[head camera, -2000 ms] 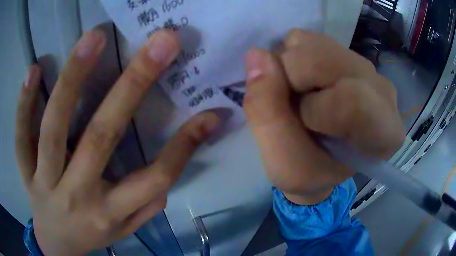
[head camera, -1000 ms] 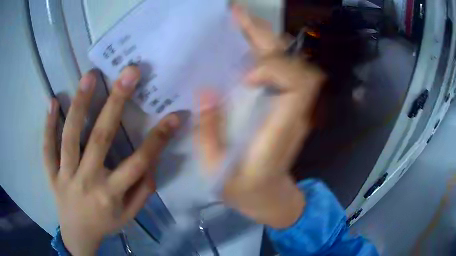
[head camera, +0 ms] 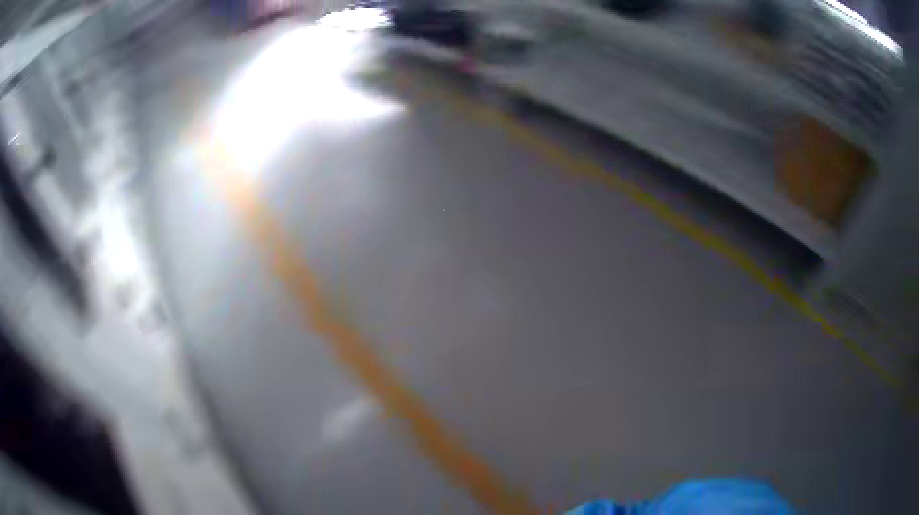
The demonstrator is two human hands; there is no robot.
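The view is blurred. Neither my left hand nor my right hand is in the picture. A piece of bright blue smock (head camera: 720, 498) shows at the bottom edge, right of the middle. The note paper and the pen are not in view. The grey floor (head camera: 484, 292) lies in front of me, with an orange line (head camera: 348, 342) running across it and a yellow line (head camera: 705, 239) further right.
A long pale machine or bench base (head camera: 655, 121) runs along the right, with an orange-brown patch (head camera: 818, 169) on it. White machine framing (head camera: 141, 372) stands at the left. Bright glare (head camera: 292, 96) lies on the floor at the upper left.
The view has turned from the white machine door to the floor aisle. Both hands, the note paper and the pen have left the picture; only blue smock remains.
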